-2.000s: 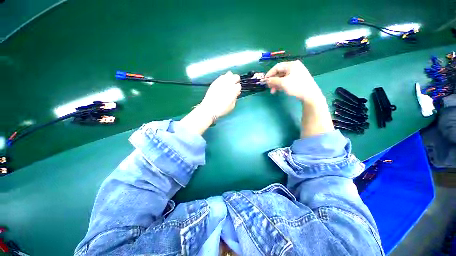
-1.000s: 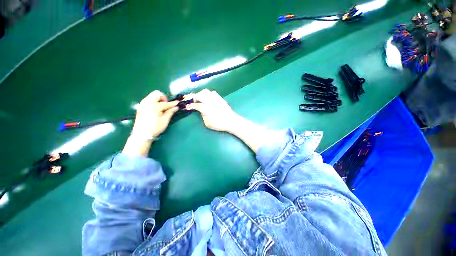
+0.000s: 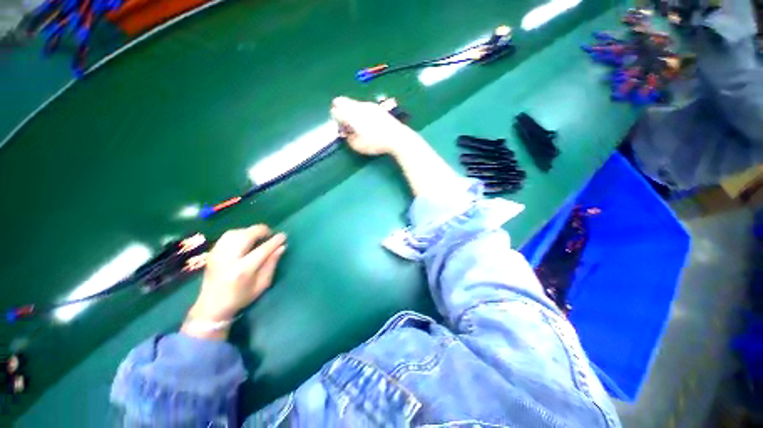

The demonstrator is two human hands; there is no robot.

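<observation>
My right hand (image 3: 368, 127) is over the black cluster end of a cable assembly (image 3: 289, 173) on the dark green belt; its fingers are around that end. The blue and red plug of this cable points down-left. My left hand (image 3: 237, 272) is empty, fingers curled and slightly apart, over the bench strip edge. Just left of it lies another cable assembly (image 3: 109, 291), its black cluster with copper tips beside my hand and its blue plug at far left.
Another cable assembly (image 3: 435, 62) lies farther up the belt. Loose black housings (image 3: 491, 165) lie in two groups at right. A harness pile (image 3: 636, 63) is before a neighbouring worker. A blue bin (image 3: 640, 276) holds dark cables. An orange-red tray (image 3: 159, 12) is beyond the belt.
My hands have parted. My left hand has let go of the cable cluster and moved down. My right hand has moved up to another cable's cluster. The view has shifted, with belt items appearing farther left.
</observation>
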